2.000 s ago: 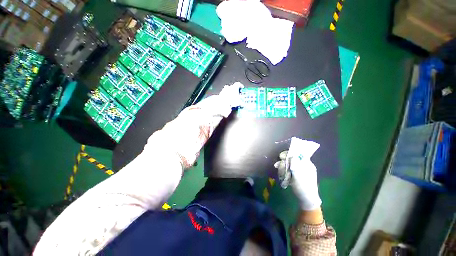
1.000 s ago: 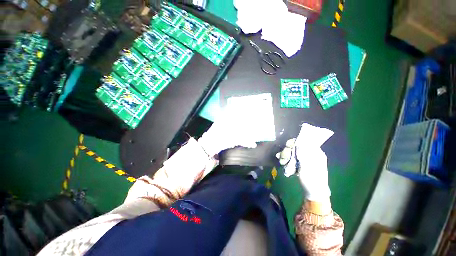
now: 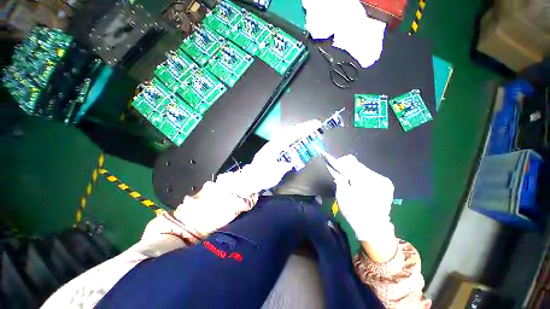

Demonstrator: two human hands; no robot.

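My gloved left hand (image 3: 274,158) holds a circuit board (image 3: 306,149) tilted, with its row of dark, blue and pale components showing, above the near edge of the dark mat (image 3: 386,157). My gloved right hand (image 3: 365,190) is close to the board's right side. A thin pale piece (image 3: 330,162) runs from its fingers to the board; glare hides what it is and how the fingers hold it. Two loose green boards lie on the mat, one square to it (image 3: 371,111) and one turned (image 3: 412,110).
A black tray (image 3: 211,142) at left holds close rows of green boards (image 3: 208,84). Black scissors (image 3: 342,73) and a crumpled white cloth (image 3: 356,36) lie at the mat's far side. Stacked boards (image 3: 37,72) stand far left. Blue bins (image 3: 503,184) and cartons (image 3: 512,39) are at right.
My left hand has picked up a board from the mat and brought it nearer, now tilted to show its components. My right hand has moved left to it; the white wipe it held no longer shows clearly.
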